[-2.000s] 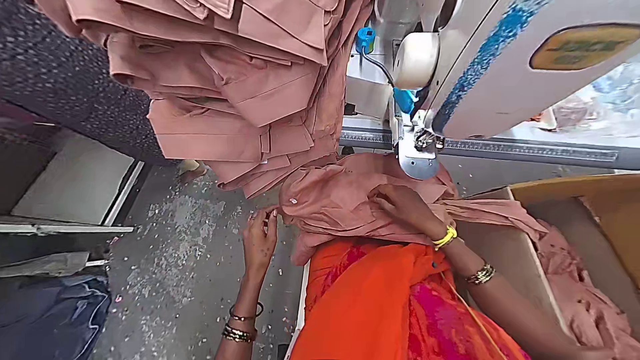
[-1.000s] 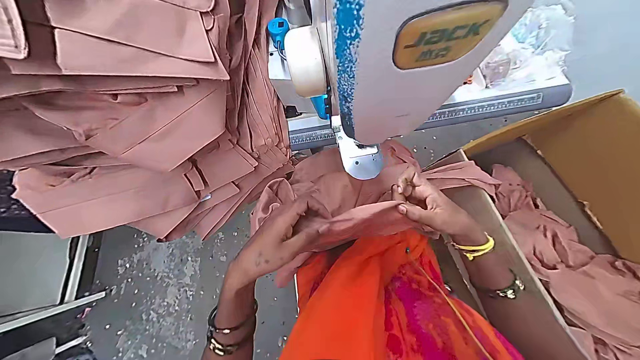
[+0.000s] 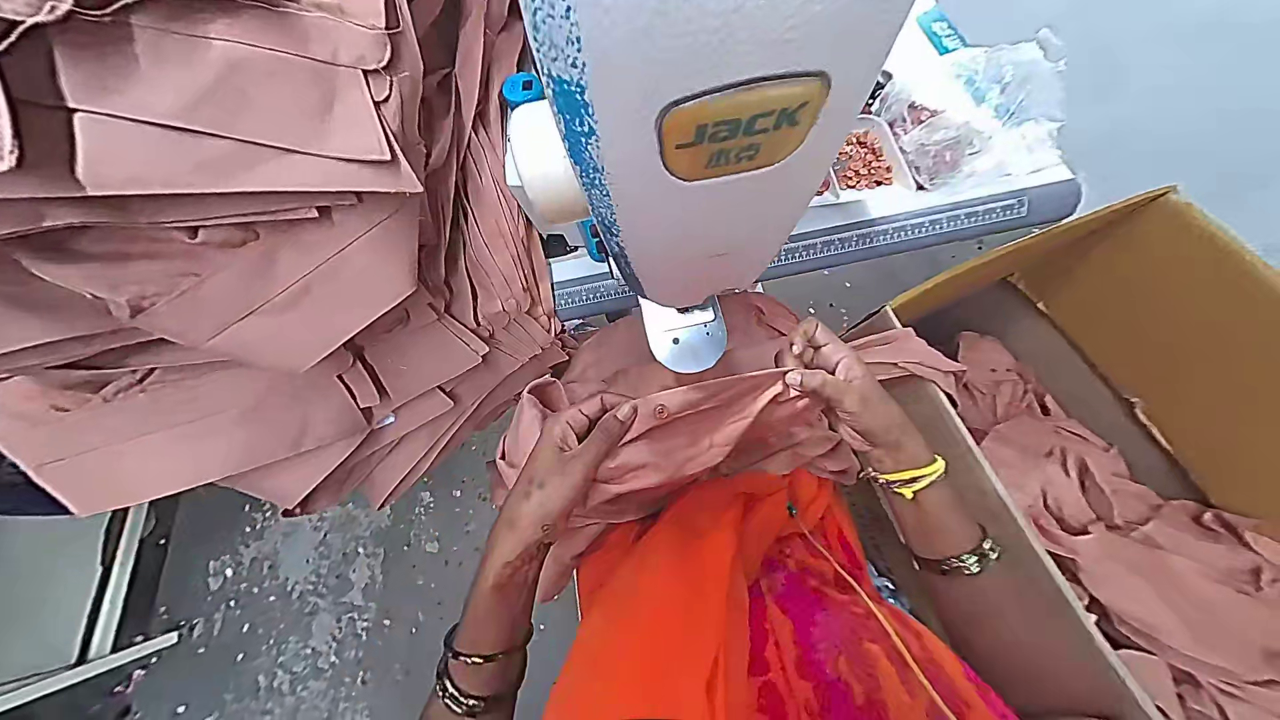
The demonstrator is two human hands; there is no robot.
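A dusty-pink garment [image 3: 700,430] lies bunched over my lap, under the head of a Jack sewing machine [image 3: 720,220]. My left hand [image 3: 580,450] pinches its folded edge between thumb and fingers, left of a small button [image 3: 660,411] on the cloth. Farther right along that edge, my right hand [image 3: 835,385] grips the fabric with thumb and forefinger. Both hands are just below the machine's white rounded guard [image 3: 684,335], which hides the needle area. Part of the garment trails right over the carton's edge.
A tall stack of pink garments [image 3: 230,250] fills the left. At right, a cardboard carton [image 3: 1150,340] holds more pink garments [image 3: 1130,520]. Behind the machine, a tray of small buttons [image 3: 865,160] and plastic bags [image 3: 980,110] sit on the table, whose edge carries a ruler [image 3: 900,232].
My left hand, beside the garment two seconds ago, has moved onto it and now holds its edge. The edge is stretched between both hands. The view has shifted considerably.
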